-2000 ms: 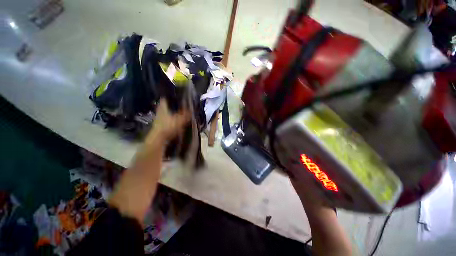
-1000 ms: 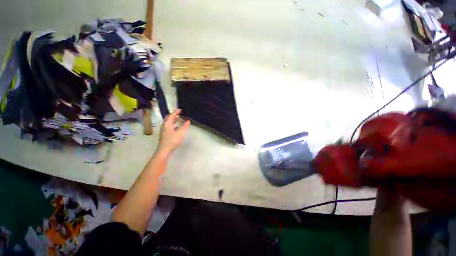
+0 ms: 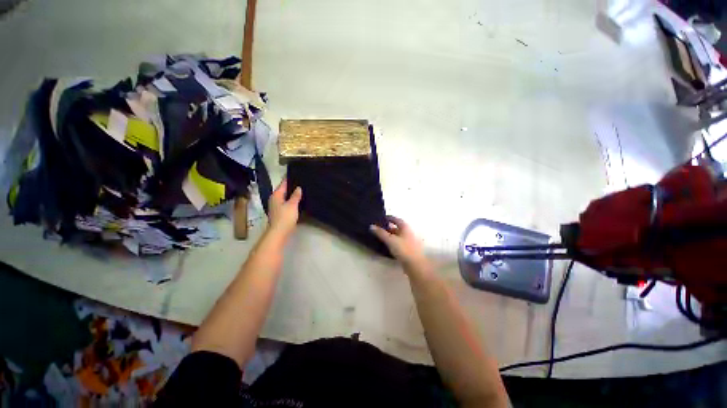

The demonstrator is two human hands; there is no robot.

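Note:
A black fabric stack (image 3: 339, 191) lies flat on the table, with a slanted near edge. A tan-gold weight block (image 3: 325, 139) lies across its far end. My left hand (image 3: 284, 209) is at the stack's left edge, its fingers bent against the near left corner. My right hand (image 3: 398, 241) holds the stack's near right corner between thumb and fingers. The cloth cutting machine (image 3: 650, 227) stands to the right, with no hand on it; its silver-grey base plate (image 3: 506, 261) rests on the table.
Heaped fabric offcuts (image 3: 151, 151) lie left of the stack, over a brown wooden strip (image 3: 249, 48). A black power cable (image 3: 606, 351) trails at the near right edge. Loose pieces (image 3: 681, 60) lie far right. Scraps (image 3: 119, 362) cover the floor at lower left.
The machine has moved right, away from the offcuts and stack, and now stands upright. My right hand has left it and come to the stack's right corner. My left hand has moved from the offcuts to the stack.

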